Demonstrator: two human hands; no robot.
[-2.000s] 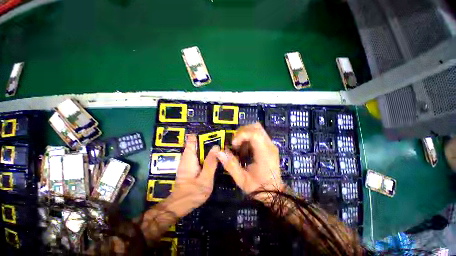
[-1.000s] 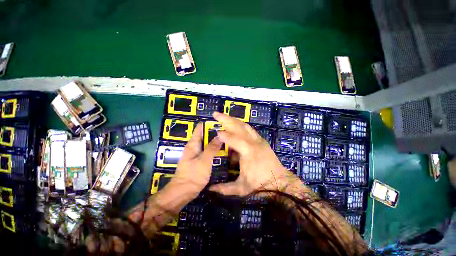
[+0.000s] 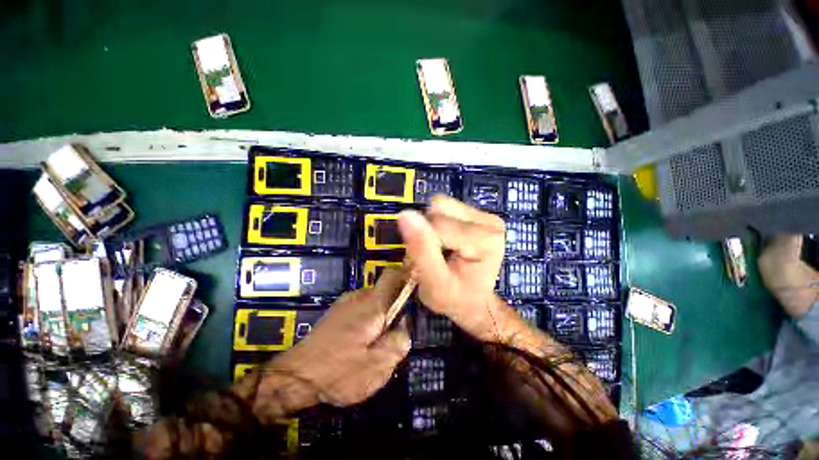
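My left hand (image 3: 346,346) is over the tray, its fingers closed on a slim tan-edged piece (image 3: 395,310), seen edge-on, probably a phone board assembly. My right hand (image 3: 462,260) is at the upper end of this piece with curled fingers and raised thumb; whether it grips the piece is hidden. Below them a black parts tray (image 3: 359,154) holds rows of black front housings (image 3: 523,235). The left columns show yellow frames (image 3: 283,175) around the screen windows; one window (image 3: 271,277) looks pale and shiny. My hands cover the tray's middle.
Board assemblies are piled at left (image 3: 85,292), beside a loose keypad piece (image 3: 193,241). More lie spaced on the green belt (image 3: 314,72) beyond the pale rail (image 3: 180,144). A grey machine housing (image 3: 736,180) stands at right. Another person's arm (image 3: 790,274) shows at the right edge.
The yellow-framed piece between my hands is now out of them; a yellow frame shows in the tray there. My hands have moved nearer and hold a tan-edged piece. Belt assemblies have shifted in view.
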